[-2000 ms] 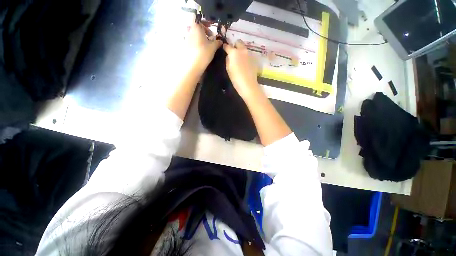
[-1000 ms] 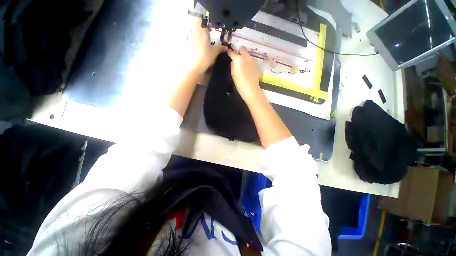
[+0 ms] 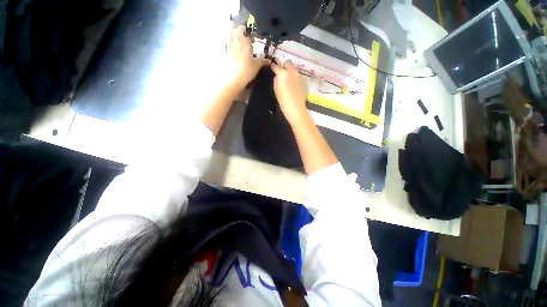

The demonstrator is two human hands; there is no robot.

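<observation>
A black cut piece [image 3: 267, 123] hangs down over the table towards me, its narrow tip under the sewing machine head [image 3: 282, 18]. My left hand [image 3: 242, 60] is at the left of the needle and presser foot [image 3: 269, 50], its thumb and fingers at the tip of the piece. My right hand [image 3: 288, 84] grips the upper right edge of the piece just below the needle. The fingertips of both hands nearly meet; the exact folded edge is hidden by them.
A yellow-edged template [image 3: 342, 108] lies right of the needle, with a machine cable crossing above it. A pile of black pieces [image 3: 435, 174], small black strips [image 3: 422, 107] and a screen [image 3: 480, 48] are at the right. Dark cloth [image 3: 51, 48] lies at the left.
The camera view has shifted, so the table's right side appears further left. Both hands stay at the needle with the black piece; their grip looks nearly the same.
</observation>
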